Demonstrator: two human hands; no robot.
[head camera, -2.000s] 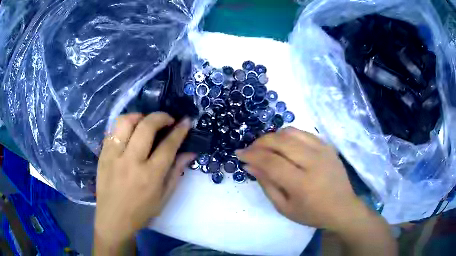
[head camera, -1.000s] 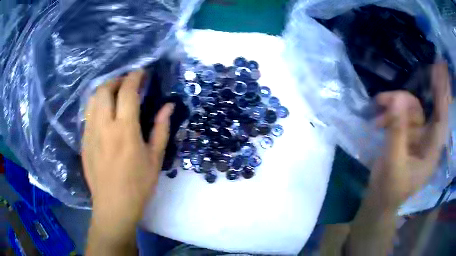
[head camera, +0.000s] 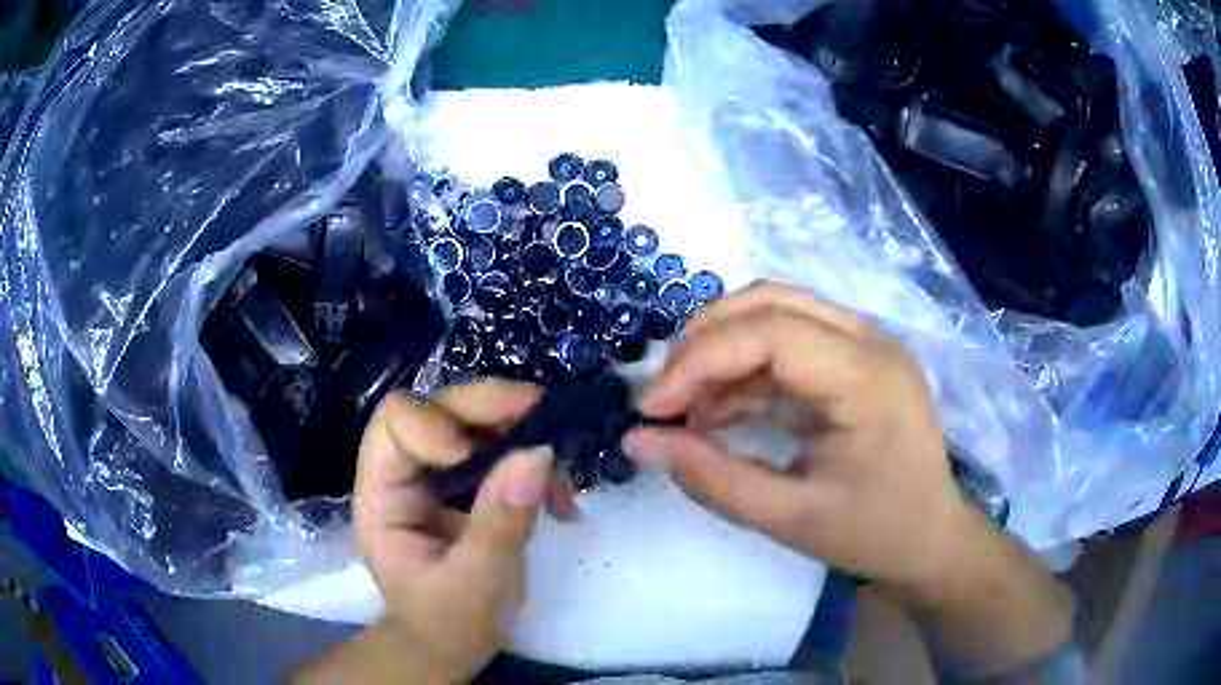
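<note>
My left hand (head camera: 455, 515) holds a black plastic housing (head camera: 569, 418) over the near edge of the cap pile. My right hand (head camera: 790, 428) is at the housing's right end, thumb and fingertips pinched around a small dark piece; whether it is a cap or part of the housing I cannot tell. A loose pile of round caps (head camera: 549, 274), dark discs with silver rims, lies on the white pad (head camera: 670, 575). Part of the pile is hidden behind the housing and my hands.
A left clear plastic bag (head camera: 147, 268) has its mouth towards the pile, with black housings (head camera: 315, 321) inside. A right clear plastic bag (head camera: 790, 201) stands open with black housings (head camera: 991, 141). Green surface (head camera: 562, 47) shows behind the pad. Blue items (head camera: 101, 629) lie at lower left.
My right hand has come back from the right bag to the housing. My left hand has moved from the left bag's mouth to the pile's near edge, holding a housing. The view has shifted right.
</note>
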